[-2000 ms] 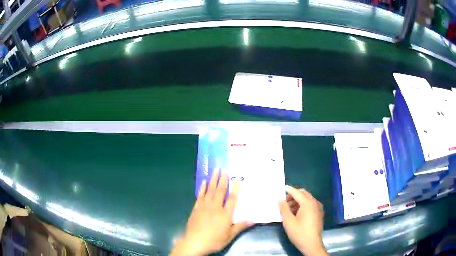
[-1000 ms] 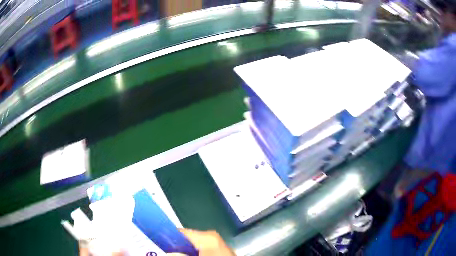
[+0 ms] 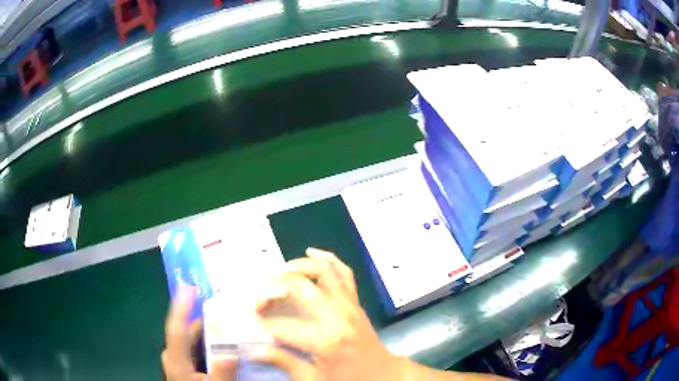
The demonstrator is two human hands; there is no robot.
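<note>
A white retail box [image 3: 234, 316] is low in the picture, tilted, over the near part of a larger white box [image 3: 231, 249] with a blue band at left, at the work spot. My left hand [image 3: 182, 335], blurred, grips the held box at its left and near side. My right hand [image 3: 320, 312] is on its right side, fingers bent over it, also blurred. The hands hide much of the held box. Whether the fingers also hold a small sheet cannot be told.
Stacked boxes [image 3: 499, 126] rise in layers at right, with a lower white box [image 3: 406, 238] beside them. A single box [image 3: 53, 223] lies on the conveyor belt [image 3: 260, 149] at far left, beyond the divider strip [image 3: 313, 190]. A black bin [image 3: 547, 335] holds scraps at lower right.
The view turned right toward the stacks, then slightly back left. Two seconds ago my hands lay on the work-spot box; now they hold another box over it. The belt box sits farther left in view.
</note>
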